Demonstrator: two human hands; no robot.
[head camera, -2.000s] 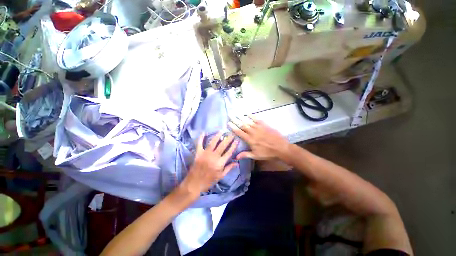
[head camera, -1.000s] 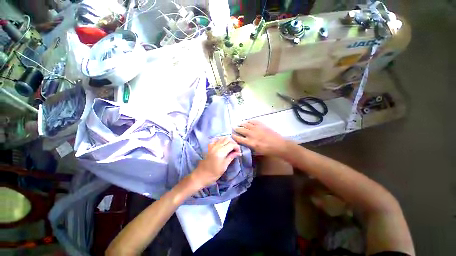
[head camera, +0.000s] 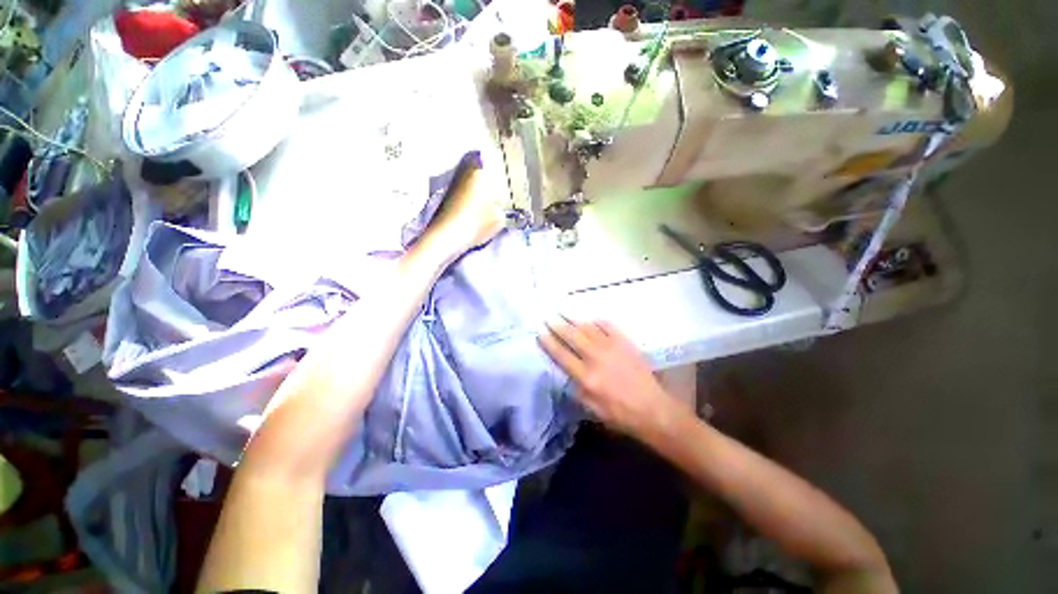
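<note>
A pale lavender-grey garment (head camera: 464, 383) lies bunched on the white table and drapes over its front edge, with a white cloth piece (head camera: 453, 536) hanging below. My left hand (head camera: 473, 211) is stretched forward on the cloth just left of the needle area (head camera: 528, 215); its fingers are bent and partly lost in glare, so its grip is not clear. My right hand (head camera: 601, 369) lies on the garment's right edge, fingers spread, palm down. The cream sewing machine (head camera: 777, 128) stands behind.
Black scissors (head camera: 743, 276) lie right of the needle. A tape measure (head camera: 891, 221) hangs from the machine's right end. A round tub of cloth (head camera: 203, 93), a box of strips (head camera: 79, 250) and a green-handled tool (head camera: 243, 200) are at left.
My left hand has moved from the cloth near my right hand forward to the needle area. My right hand has shifted slightly down, its fingers now spread. The garment is more spread out between them.
</note>
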